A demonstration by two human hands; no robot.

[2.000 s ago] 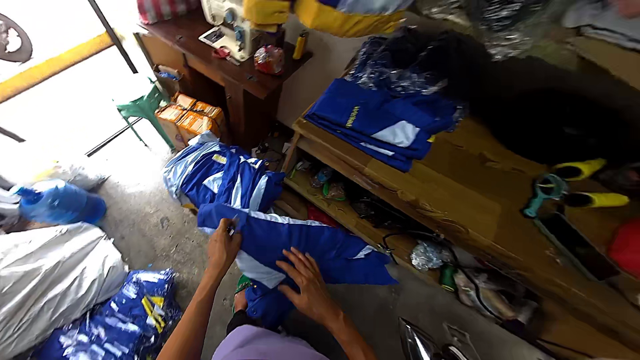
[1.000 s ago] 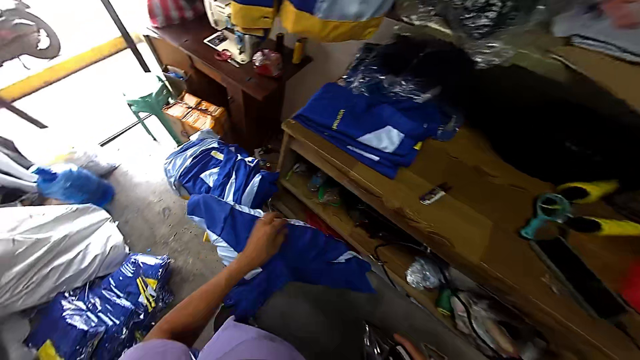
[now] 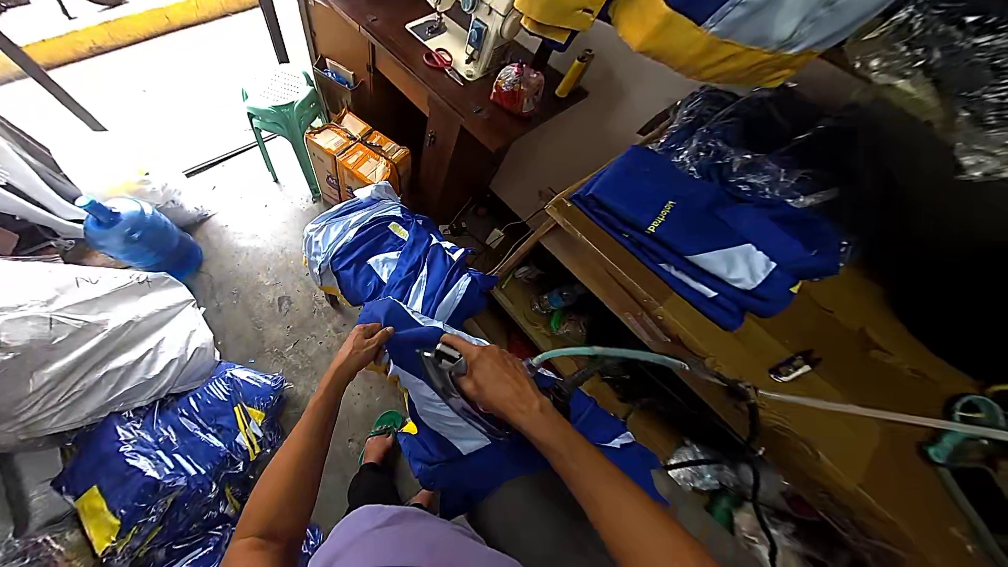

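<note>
My right hand (image 3: pixel 500 382) grips the handle of a steam iron (image 3: pixel 461 394), which rests on a blue and light-blue garment (image 3: pixel 441 409) with yellow edging. A pale green hose runs from the iron to the right. At the garment's upper left edge, my left hand (image 3: pixel 366 346) pinches the blue cloth between thumb and fingers. The garment lies over a grey surface, mostly hidden. Just beyond it is a heap of blue and light-blue garments (image 3: pixel 386 252). Folded blue garments (image 3: pixel 685 228) lie on the wooden table to the right.
A wooden table (image 3: pixel 866 370) with a cluttered lower shelf stands at right. Ahead are a sewing machine (image 3: pixel 480 35), red-handled scissors (image 3: pixel 441 59), a green stool (image 3: pixel 283 110) and an orange carton (image 3: pixel 354 157). At left are a blue water jug (image 3: pixel 146 236), a white sack (image 3: pixel 102 339) and plastic-wrapped garments (image 3: pixel 173 457).
The right hand, flat on the garment two seconds ago and at the lower frame edge one second ago, now holds the iron on the cloth. The hose now stretches across the table.
</note>
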